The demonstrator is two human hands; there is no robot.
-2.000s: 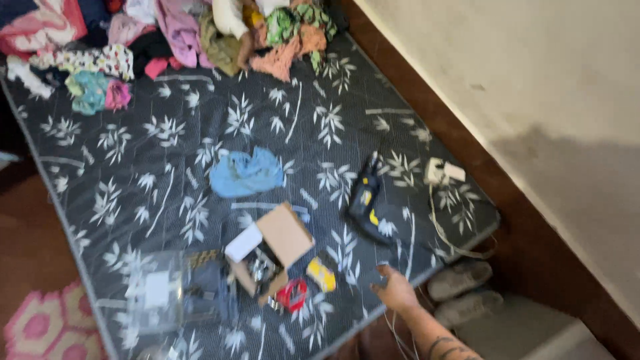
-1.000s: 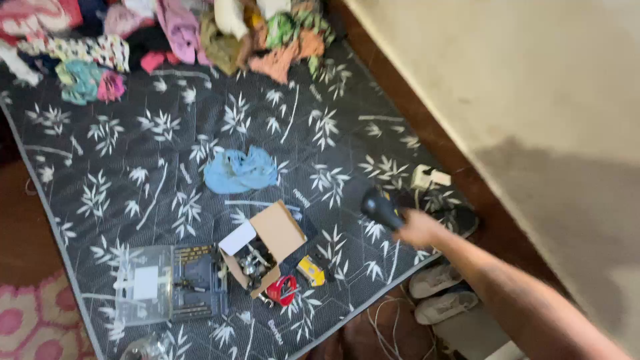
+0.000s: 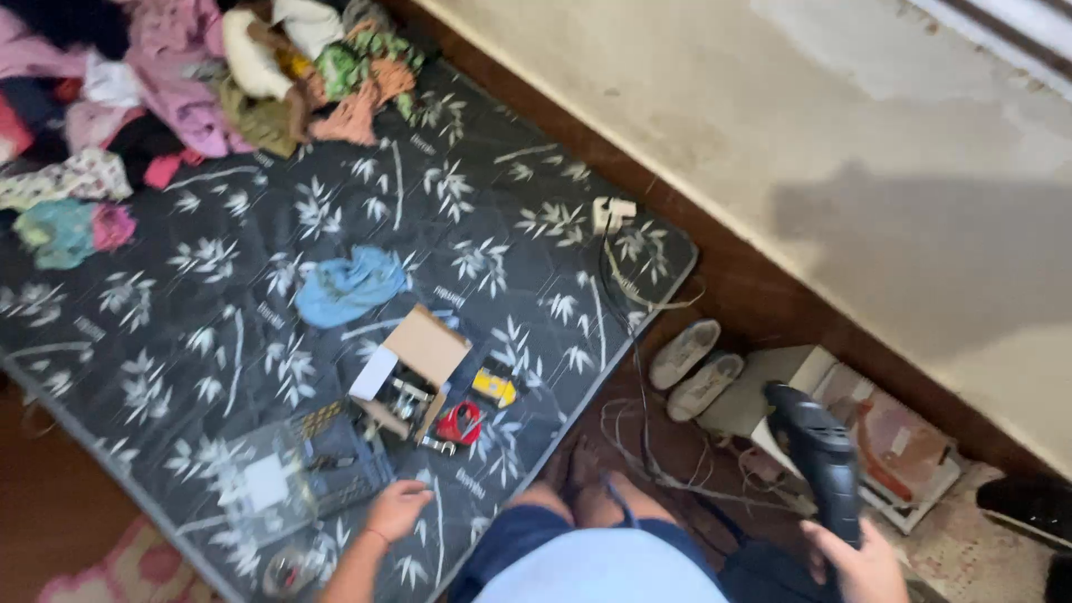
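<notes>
My right hand [image 3: 863,557], at the lower right, is closed around the handle of a black power drill [image 3: 816,452] held off the mattress beside the wall. My left hand [image 3: 400,509] hangs over the mattress edge with nothing in it, its fingers slightly apart. Close by it lies an open plastic case of drill bits [image 3: 335,461], its clear lid [image 3: 264,486] folded out. Just above stands an open cardboard box [image 3: 429,345] with metal parts inside. Beside the box are a red round item [image 3: 459,423] and a yellow and black item [image 3: 494,387], perhaps a tape measure.
A patterned dark mattress [image 3: 452,209] carries a blue cloth [image 3: 352,286], heaped clothes [image 3: 176,75] and a white power adapter [image 3: 614,214] with a cable. Shoes [image 3: 684,353], loose cables [image 3: 662,477] and a carton [image 3: 754,389] lie between the mattress and the wall [image 3: 754,167].
The drill lay on the mattress two seconds ago; my right hand has taken hold of it and carried it off to the right. My left hand has come into view.
</notes>
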